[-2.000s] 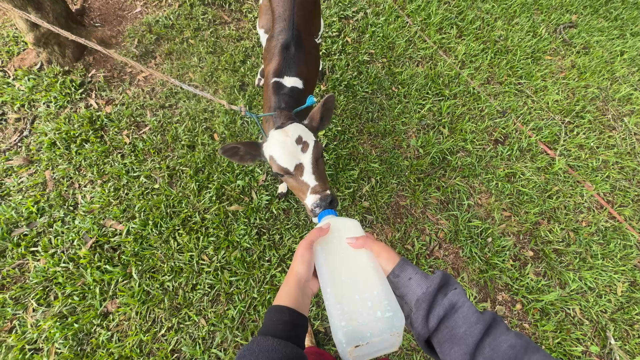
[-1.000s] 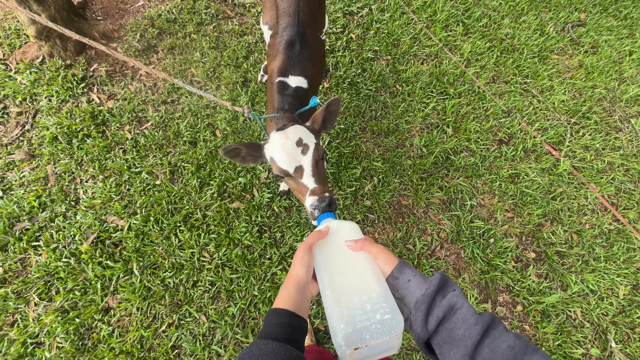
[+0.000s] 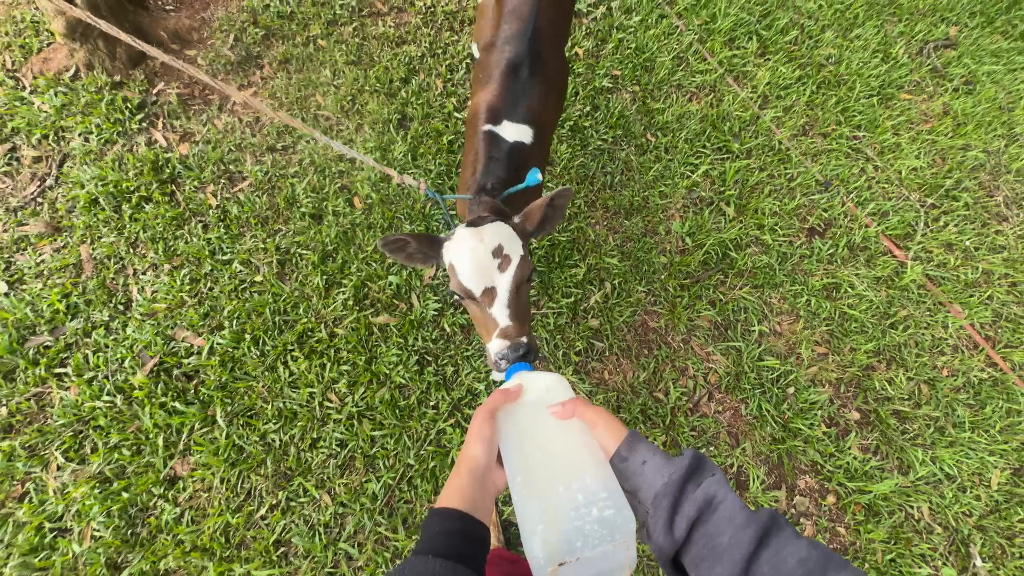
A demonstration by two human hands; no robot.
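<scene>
My left hand (image 3: pixel 482 448) and my right hand (image 3: pixel 592 422) hold a translucent plastic bottle (image 3: pixel 560 480) from both sides, thumbs on its upper part. Whitish liquid shows inside it. The bottle's blue cap (image 3: pixel 519 369) is at the mouth of a brown, black and white calf (image 3: pixel 490 272), which faces me with its muzzle against the cap; any teat is hidden. A blue cord collar (image 3: pixel 458 197) goes round the calf's neck. My fingers under the bottle are mostly out of sight.
A taut rope (image 3: pixel 240 98) runs from the calf's collar to the upper left, past a tree trunk base (image 3: pixel 100 36). Another reddish rope or cord (image 3: pixel 944 298) lies across the grass on the right. Dry leaves and bare soil patches dot the grass.
The calf's head stays at the bottle, and both hands keep their hold. The calf's hindquarters, partly seen before, have moved out at the top edge.
</scene>
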